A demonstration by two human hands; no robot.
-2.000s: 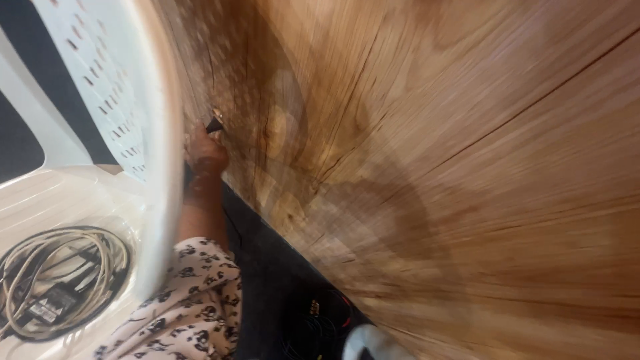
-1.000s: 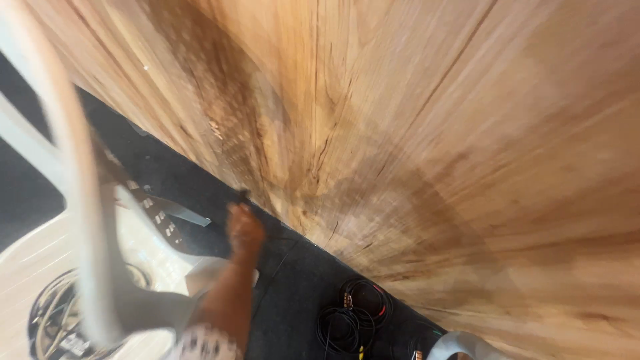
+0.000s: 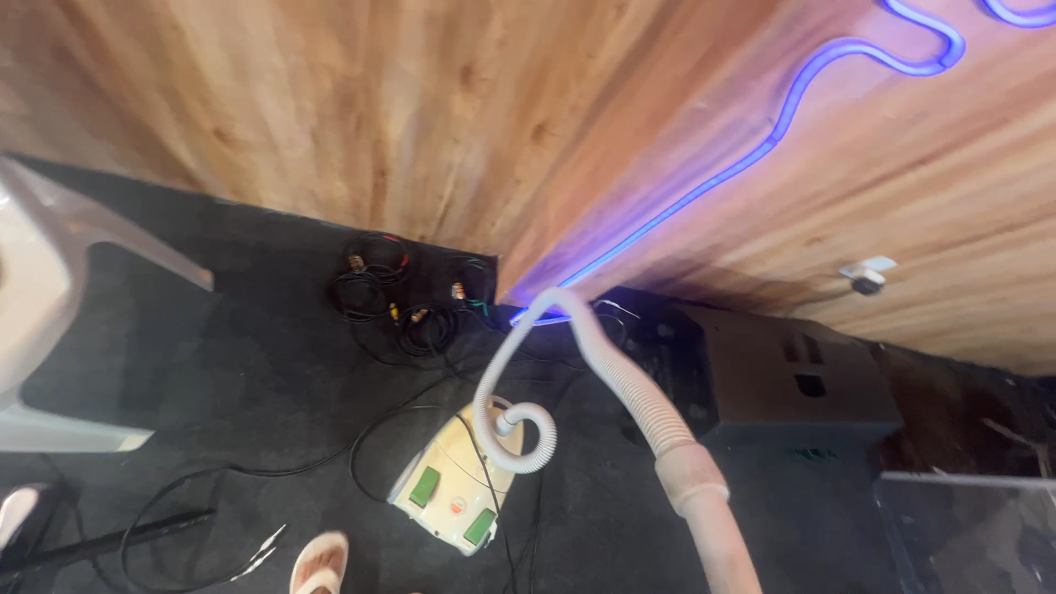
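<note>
Neither of my hands shows in the head view. A pale ribbed vacuum cleaner hose (image 3: 631,384) rises from a cream canister vacuum cleaner (image 3: 450,487) with green parts, which sits on the dark floor. The hose curls once near the canister, arches up, and joins a smooth pale tube (image 3: 718,528) that leaves the view at the bottom. What holds the tube is out of view. Behind the hose's arch, a glowing blue light strip (image 3: 701,191) runs along the wood-grain wall (image 3: 396,107).
Coiled black cables (image 3: 427,330) lie by the wall's foot, and loose cable (image 3: 239,470) crosses the floor. White plastic chair legs (image 3: 148,247) stand at left. A dark cabinet-like box (image 3: 796,371) stands at right, below a wall plug (image 3: 866,280). A sandalled foot (image 3: 322,561) is at the bottom.
The hand seen by the wall in both earlier frames is out of view. The view has swung right; the vacuum cleaner, its hose and the blue light strip now show.
</note>
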